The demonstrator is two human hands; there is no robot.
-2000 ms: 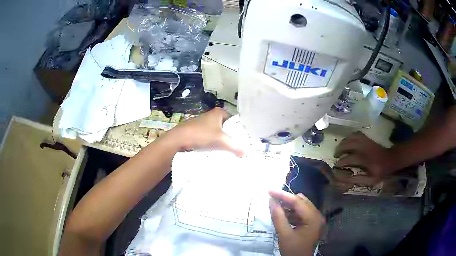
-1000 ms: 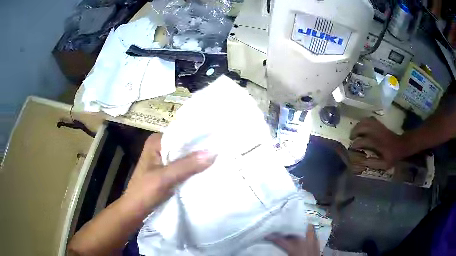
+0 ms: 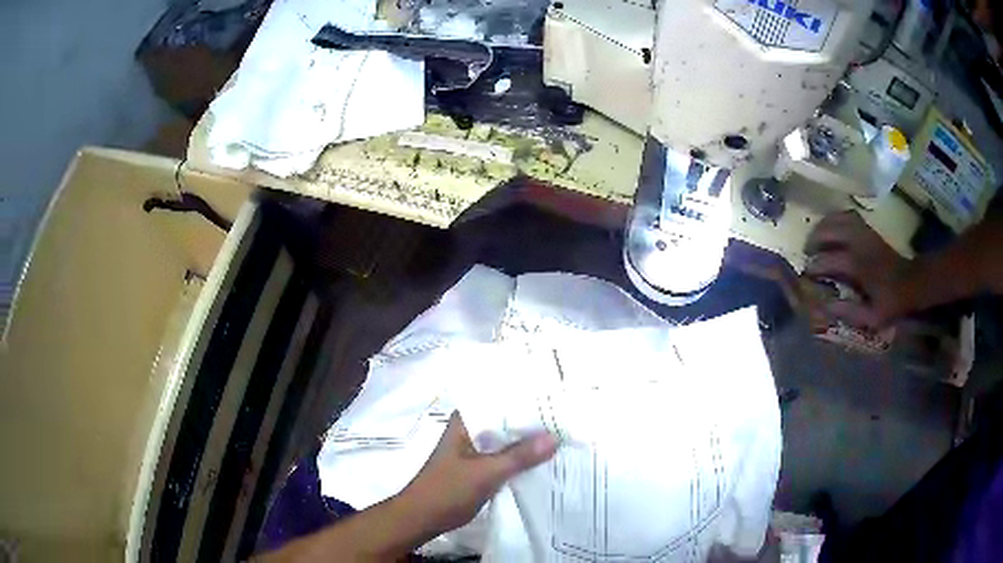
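Observation:
A white trouser panel (image 3: 649, 429) with dark double stitch lines and a stitched pocket outline lies over my lap, below the machine arm. More white cloth (image 3: 423, 379) lies beneath it at the left. My left hand (image 3: 467, 473) holds the panel's left part, thumb on top and the other fingers mostly hidden. Only a dim bit of what looks like my right hand (image 3: 735, 553) shows at the bottom edge; its grip is hidden. The machine's rounded arm tip (image 3: 673, 258) stands bare of cloth, with the presser parts above it.
The cream machine head (image 3: 731, 83) is above. A cream bin (image 3: 99, 297) stands left, white cloth scraps (image 3: 319, 94) on the table's left. A coworker's hand (image 3: 858, 258) rests on the table at right, near a thread cone (image 3: 886, 154) and control panel (image 3: 948, 170).
The white cloth has come away from under the machine head, down onto my lap, and now lies spread with the pocket outline showing. My left hand has moved down and right.

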